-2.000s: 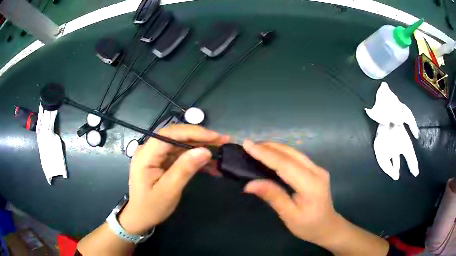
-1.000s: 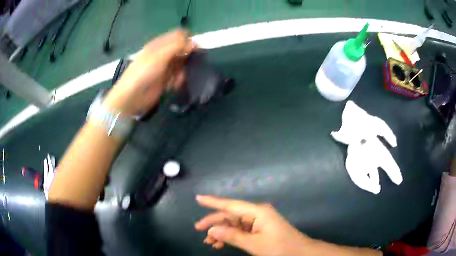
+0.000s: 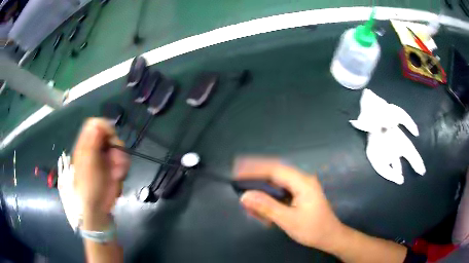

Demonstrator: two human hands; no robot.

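Both bare hands are motion-blurred over the dark green mat. My right hand [image 3: 293,200] grips the black oval body [image 3: 262,189] of a gooseneck lamp unit. A thin black stem runs left from it, faint in the middle, towards my left hand [image 3: 97,169]. My left hand is closed around the stem's far end; the round head there is hidden or too blurred to tell. Other lamp units lie behind and between the hands, with black bodies [image 3: 162,96] towards the belt. A white round face [image 3: 190,160] shows near the stem, and another lies lower left.
A green conveyor [image 3: 231,13] with spaced units lies beyond the white edge strip [image 3: 205,42]. A grey post stands upper left. A squeeze bottle [image 3: 356,59], red and yellow tin [image 3: 422,67] and white glove [image 3: 388,136] are at right. Another white glove [image 3: 67,190] lies beside my left hand.
My left hand has come back from the bodies near the belt to the lower left. My right hand, empty a second ago, now grips a black body. The view has shifted slightly.
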